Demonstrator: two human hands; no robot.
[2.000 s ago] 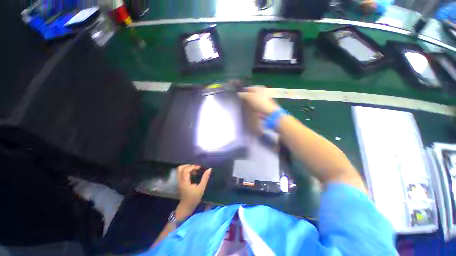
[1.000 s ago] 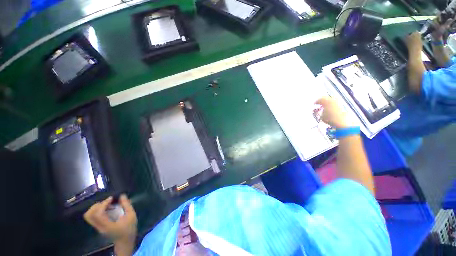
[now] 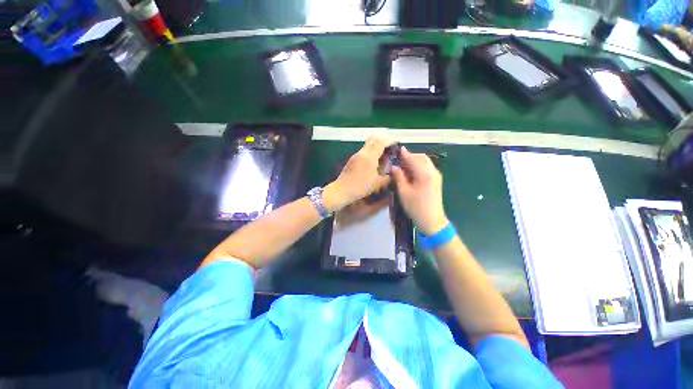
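Observation:
A tablet unit [image 3: 365,237] with a big silver-grey plate lies on the green bench in front of me. Both hands are together over its far end. My left hand [image 3: 359,176] and my right hand [image 3: 418,182] hold a small dark board [image 3: 390,158] between their fingertips. The fingers partly cover the board, and the tablet's top end is hidden under my hands. A second tablet unit [image 3: 247,178] with a yellow patch at its top end sits in a black foam tray [image 3: 295,156] to the left.
A white compartment tray [image 3: 566,228] with a board in its near right corner lies to the right. Beyond it is a pale stack [image 3: 652,323] with a black-framed panel. Several black trays with tablets stand past the pale strip [image 3: 486,137]. A large dark mass [image 3: 114,144] fills the left.
My right hand has left the white tray and come over the near tablet. My left hand has moved up from the left tray's near edge to meet it. The view has turned left.

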